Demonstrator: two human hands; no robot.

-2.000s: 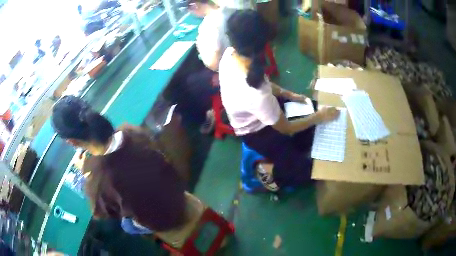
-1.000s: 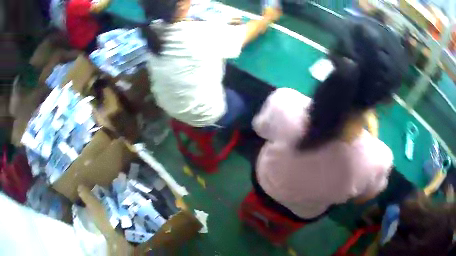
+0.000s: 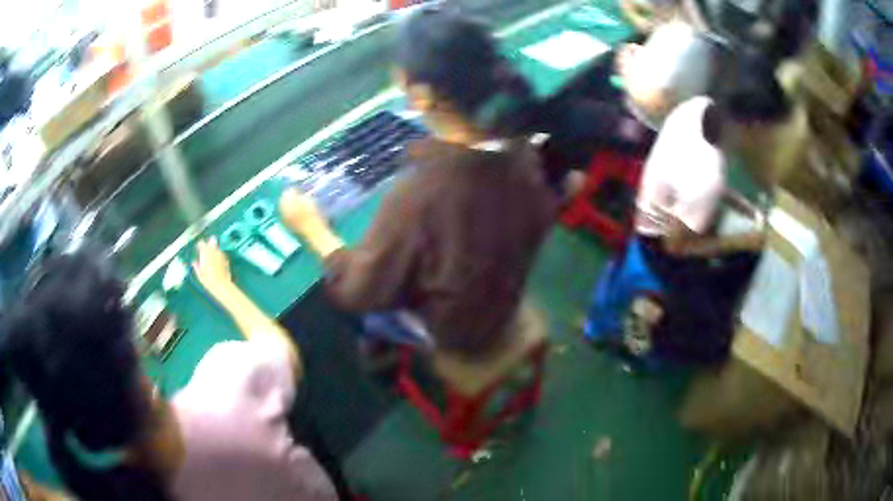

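Observation:
Neither of my hands is in the picture. Nearest in front of me is a green-topped bench (image 3: 201,328) with seated workers. Teal and white plastic housings (image 3: 262,245) lie on it between two workers' hands. Several dark, slim parts (image 3: 367,157) lie in a blurred group farther along the bench. A white sheet (image 3: 566,49) lies near its far end. At the right, label-like sheets (image 3: 819,296) lie on a flat brown cardboard top (image 3: 798,367). The whole view is blurred.
A person in pink (image 3: 245,426) sits at the lower left. A person in brown (image 3: 460,250) sits on a red stool (image 3: 470,406) mid-view. Another person in light pink (image 3: 676,171) sits on a blue stool (image 3: 609,294) by the cardboard top. Green floor (image 3: 578,440) lies between.
My view has swung across the row of workers. The cartons of small white and light-blue boxes have left the picture. The cardboard top is in view again, farther right than two seconds ago.

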